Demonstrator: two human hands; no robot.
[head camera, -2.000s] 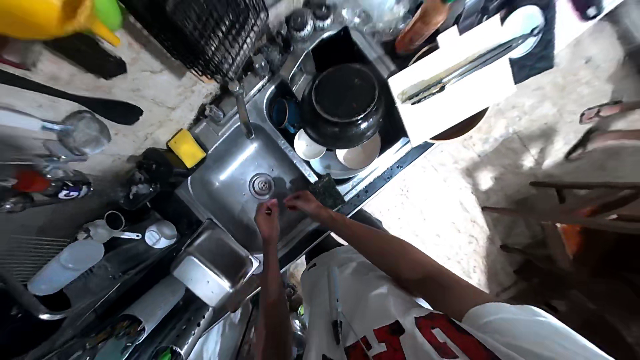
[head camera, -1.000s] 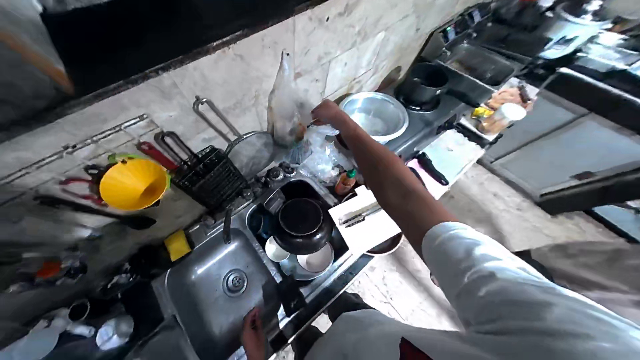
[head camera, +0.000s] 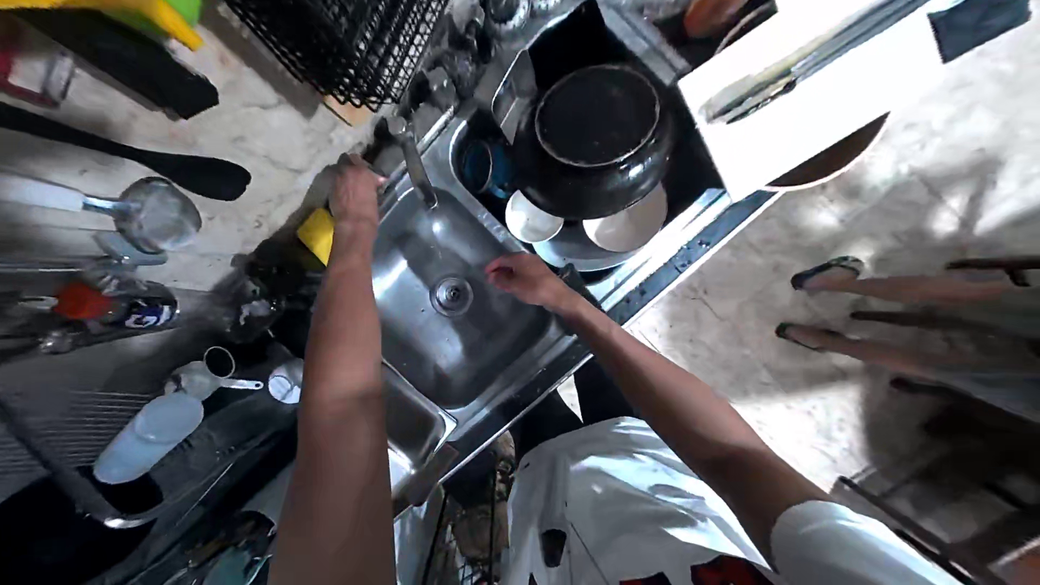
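My left hand (head camera: 355, 193) reaches across the far left corner of the metal sink basin (head camera: 439, 349), beside the base of the faucet (head camera: 418, 171). Its fingertips are partly hidden, so I cannot tell whether they grip anything. Over the basin, to the right of the drain (head camera: 451, 296), my right hand (head camera: 528, 280) has its fingers curled close together; whether something small is inside does not show. Left of the basin lies a yellow sponge (head camera: 317, 236), close to my left forearm. No running water can be made out.
A dark pot (head camera: 600, 130) rests upside down in the right basin, above white bowls (head camera: 626, 223) and a blue cup (head camera: 483, 166). A white board (head camera: 796, 89) spans the right side. Below my left basin edge is a metal tray (head camera: 414, 414). Another person's legs (head camera: 894, 288) show at right.
My right hand has come back from the plastic bags by the wall to above the basin. My left hand has moved from the basin's near side to beside the faucet. The view has swung.
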